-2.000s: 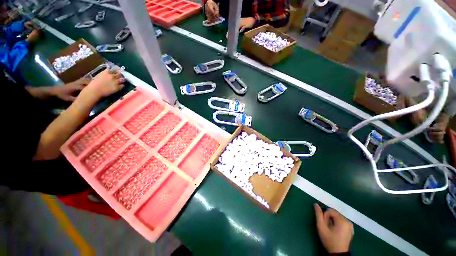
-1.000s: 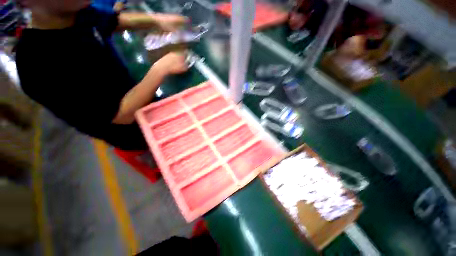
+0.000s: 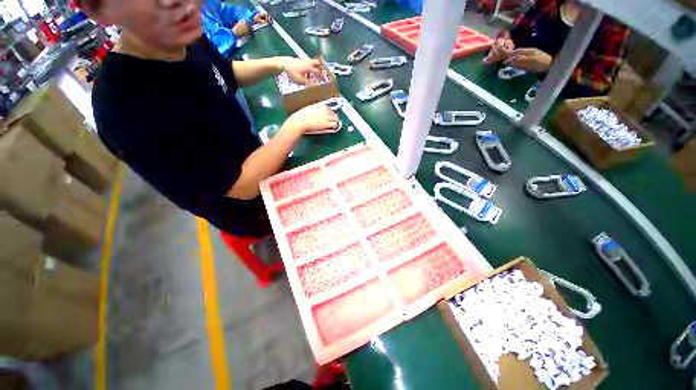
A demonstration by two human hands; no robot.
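Neither of my hands is in view. A cardboard box point(image 3: 461, 326) of small white parts point(image 3: 519, 316) lies nearest at the lower right, with bare cardboard at its bottom end. The salmon-pink compartment tray point(image 3: 311, 311) lies beside it to the left. Most of its cells hold tiny pieces; the lower-left cell looks bare. Two loop-shaped units point(image 3: 467, 202) with blue-and-white ends lie close together beyond the tray. Another loop unit point(image 3: 574, 294) lies partly behind the box's far edge.
A seated neighbour in black point(image 3: 164, 114) reaches into another parts box point(image 3: 309, 95) at upper left. A pale upright post point(image 3: 431, 91) stands behind the tray. More loop units point(image 3: 492, 150) lie on the green surface. A person in plaid point(image 3: 603, 57) works opposite. Stacked cartons point(image 3: 38, 160) stand left.
The view has swung left, so tray and box sit further right. A hand at the lower right two seconds ago is out of view. The neighbour's one hand is now at their parts box.
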